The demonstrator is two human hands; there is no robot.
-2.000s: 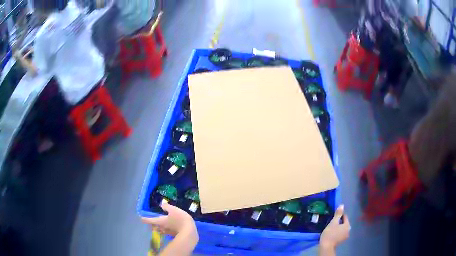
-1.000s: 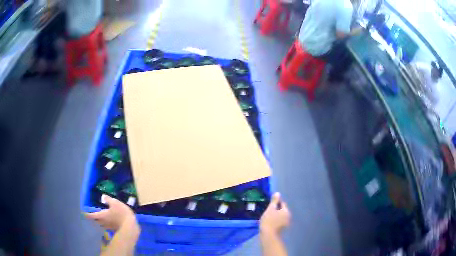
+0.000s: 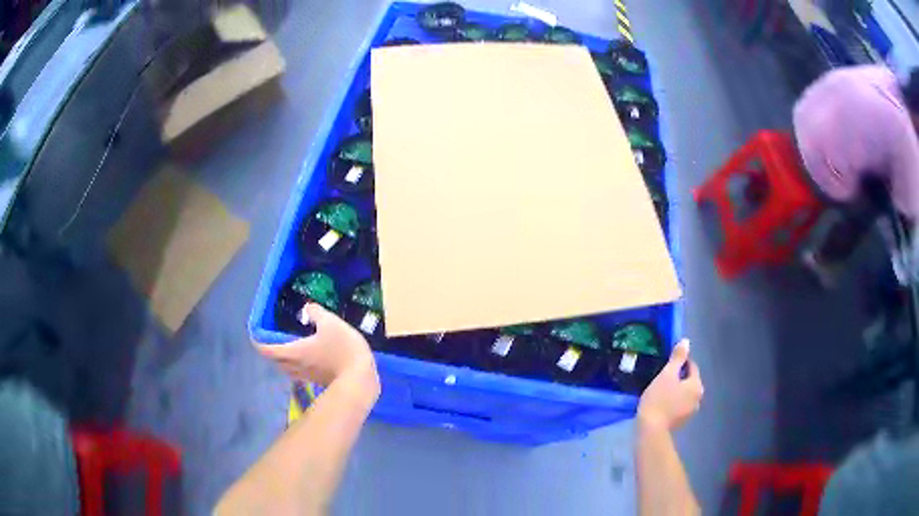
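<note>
A blue tote [image 3: 504,388] filled with dark round units is held out in front of me. The units [image 3: 330,232] have green half-round tops and small white spots, and show in rows along the sides and near edge. A tan cardboard sheet [image 3: 509,186] lies askew on them and hides the middle ones. My left hand [image 3: 327,355] grips the near left corner, with thumb over the rim. My right hand [image 3: 673,391] grips the near right corner. Both hands are bare. The fingers under the tote are partly hidden.
An open cardboard carton [image 3: 227,86] and a flat cardboard piece [image 3: 179,245] lie on the floor at left. A seated person in pink [image 3: 857,131] is beside a red stool [image 3: 761,202] at right. More red stools [image 3: 126,469] and seated people show at both lower edges.
The tote has shifted right and up in the picture, still in both hands. The cardboard on the floor has come closer at left. Different stools and people now flank the aisle.
</note>
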